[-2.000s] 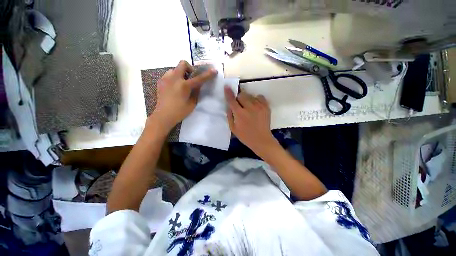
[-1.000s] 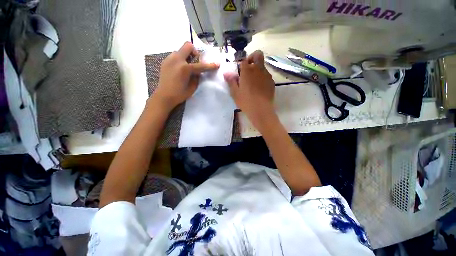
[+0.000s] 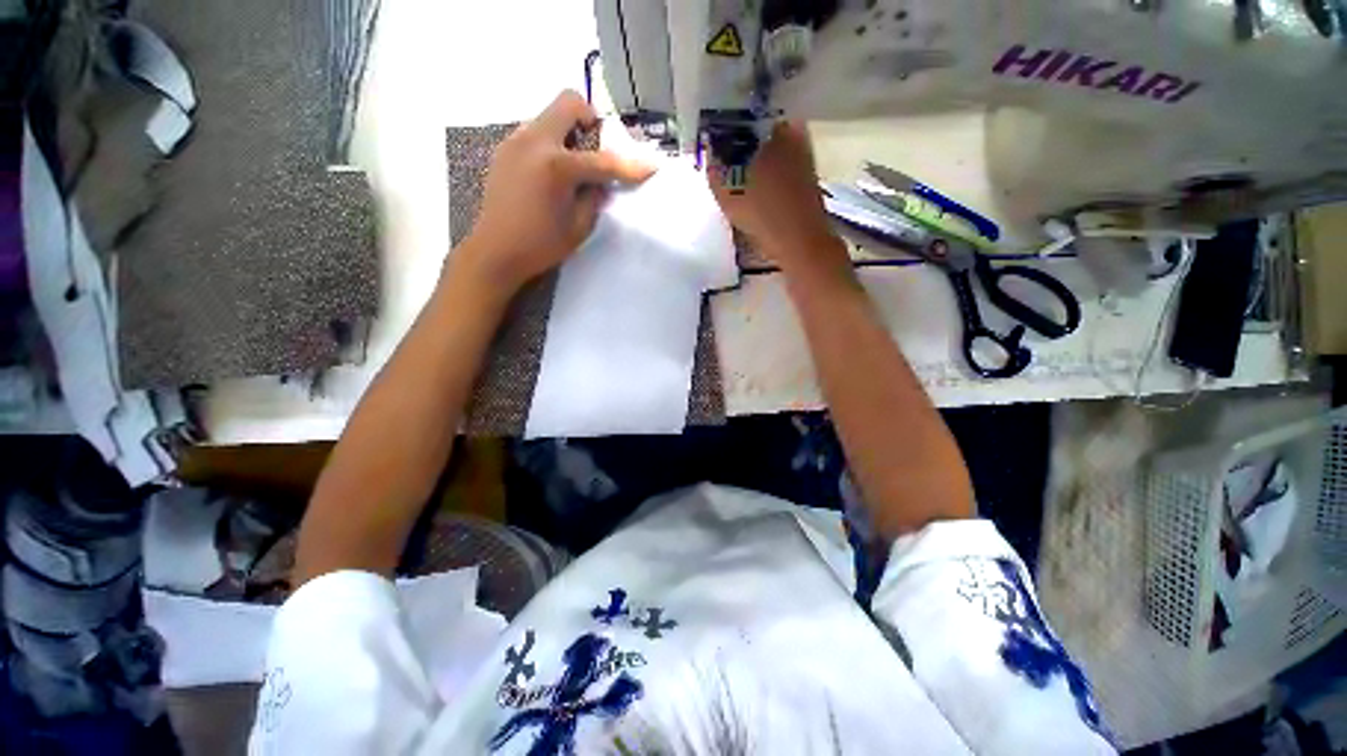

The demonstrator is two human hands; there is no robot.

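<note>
A white lining piece lies on a brown-grey textured cloth panel on the table, its far end at the needle area of the cream-white sewing machine. My left hand rests on the left side of the cloth, thumb and forefinger spread, fingertips pressing on the white piece just left of the needle. My right hand is by the right of the presser foot, partly hidden under the machine head; its fingertips are not clear.
Black-handled shears, a blue tool and a yellow-green pen lie right of the needle. A dark phone is at the right end. Brown cloth pieces are piled left. A white perforated basket stands lower right.
My right hand has moved forward from the white piece to beside the presser foot. The cloth and white piece have moved forward under the head. My left hand stays at the left of the needle.
</note>
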